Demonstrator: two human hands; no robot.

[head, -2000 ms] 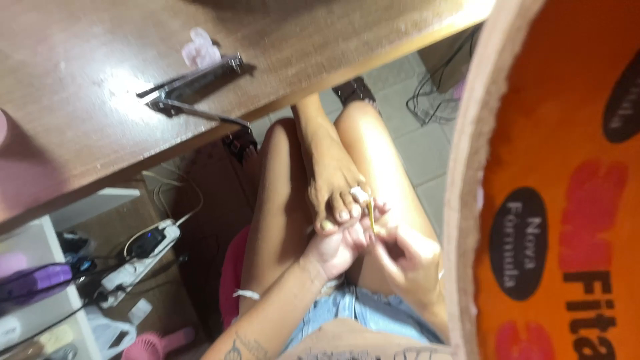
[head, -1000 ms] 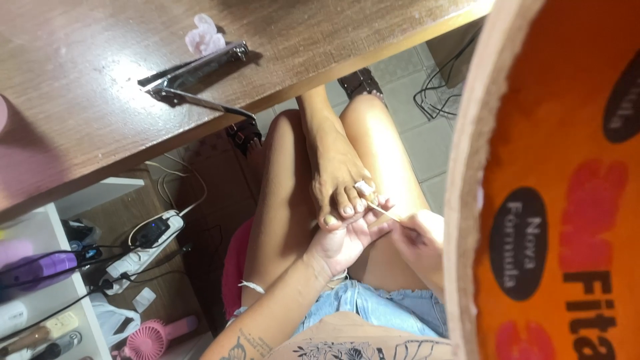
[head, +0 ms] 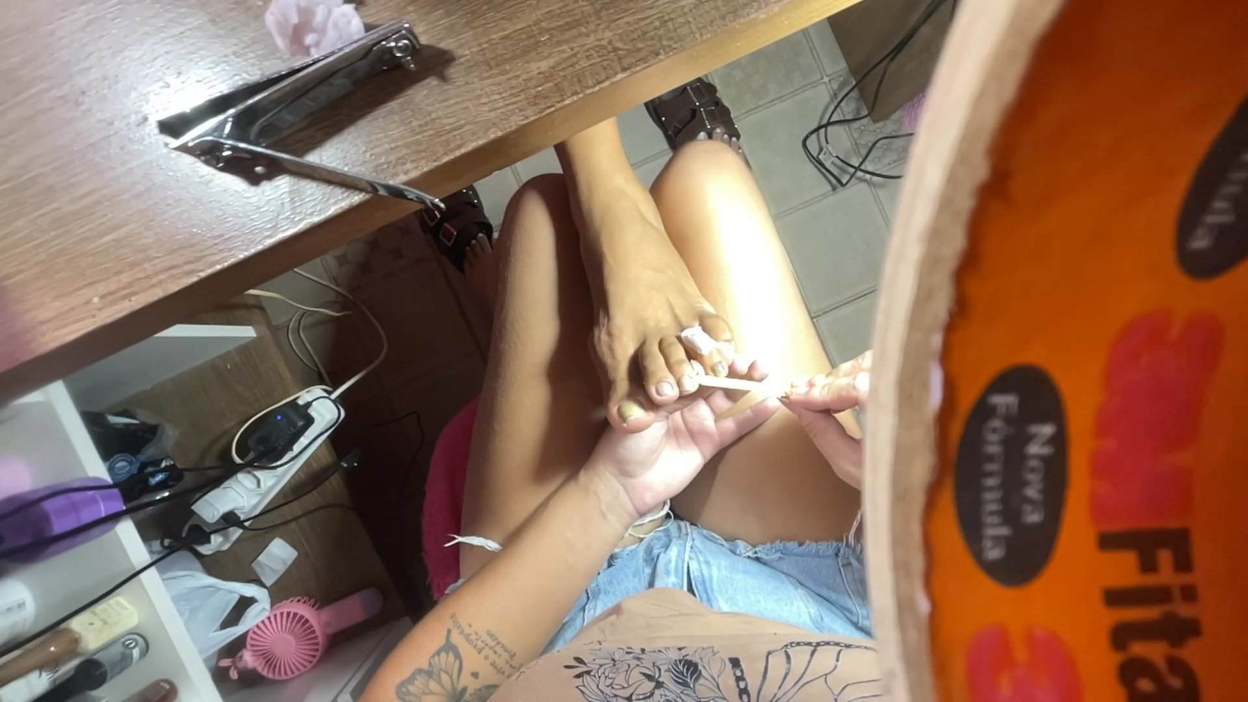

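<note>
Another person's bare foot (head: 643, 283) comes from under the table and rests over my lap, with a white wrap (head: 704, 341) on one toe. My left hand (head: 673, 448), palm up, lies below the toes. Its fingertips are partly hidden. My right hand (head: 837, 405) pinches a thin pale strip or stick (head: 736, 383), whose far end is at the toes. A second tan strip (head: 746, 402) lies across my left fingers. The roll's edge hides part of my right hand.
A large orange tape roll (head: 1053, 244) fills the right side. On the wooden table (head: 487, 78) lies a metal clamp-like stand (head: 292, 107). Lower left are a power strip (head: 263, 458), a pink hand fan (head: 292, 634) and a shelf (head: 127, 546) with bottles.
My right hand has shifted from close beside the toes to farther right, and the pale strip or stick shows more plainly. My left hand stays under the toes.
</note>
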